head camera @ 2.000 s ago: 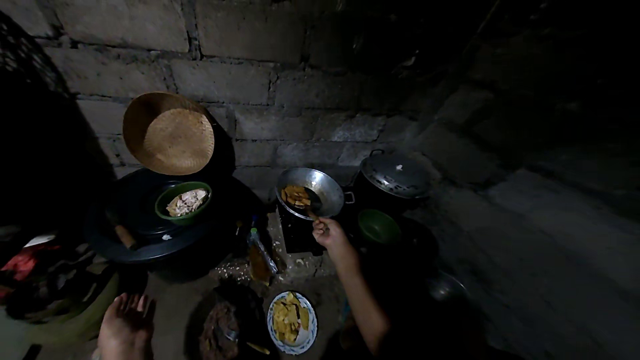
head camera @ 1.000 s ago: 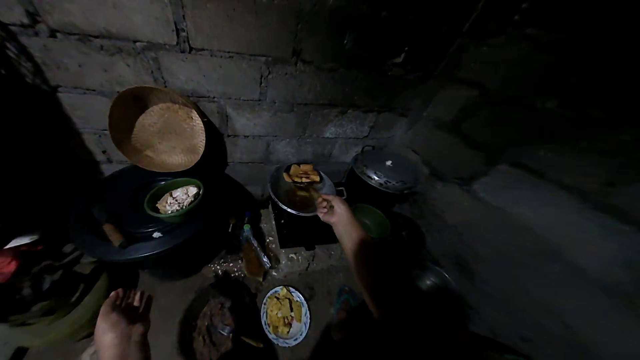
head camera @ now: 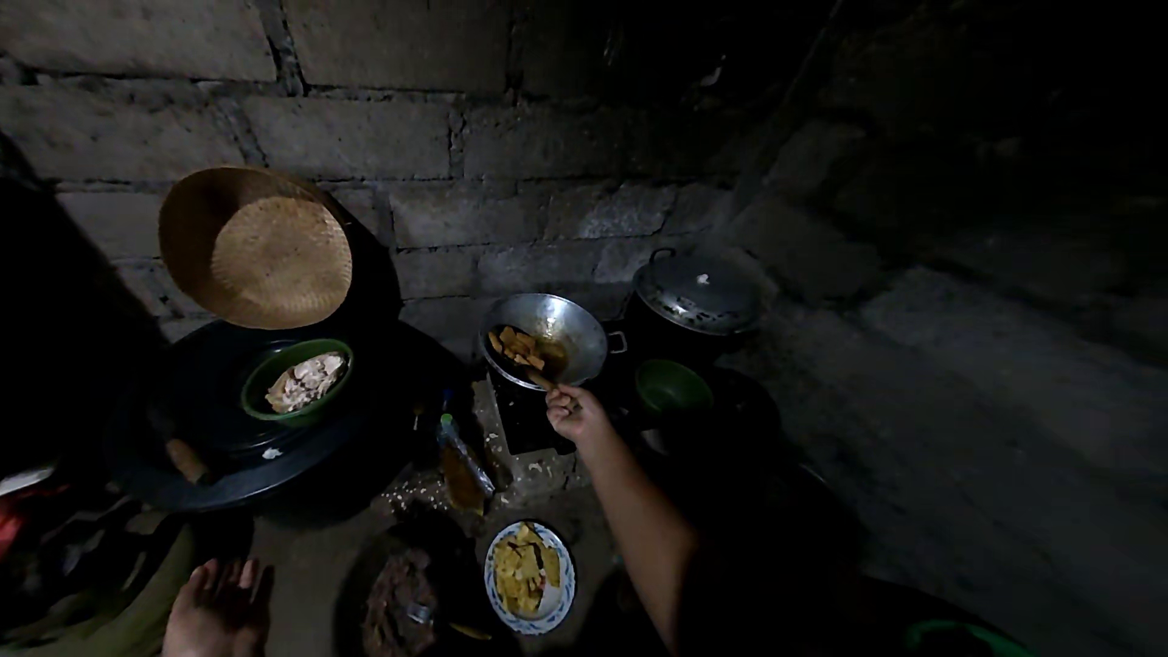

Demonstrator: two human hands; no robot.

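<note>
My right hand grips the handle of a cooking utensil whose far end is in a metal wok. Browned fried pieces lie at the wok's left side, beside some oil. The wok sits on a dark stove. My left hand is at the lower left, palm up, fingers apart, holding nothing. Between the hands, nearer to me, an oval patterned plate holds yellow pieces.
A lidded metal pot and a green bowl are right of the wok. At left, a dark round lid or basin bears a green bowl of pale food; a woven basket leans behind. A plastic bottle lies near the stove.
A second ago the utensil held the fried pieces up over the wok's middle; now they are lower, at its left side. My left hand stays palm up at the lower left.
</note>
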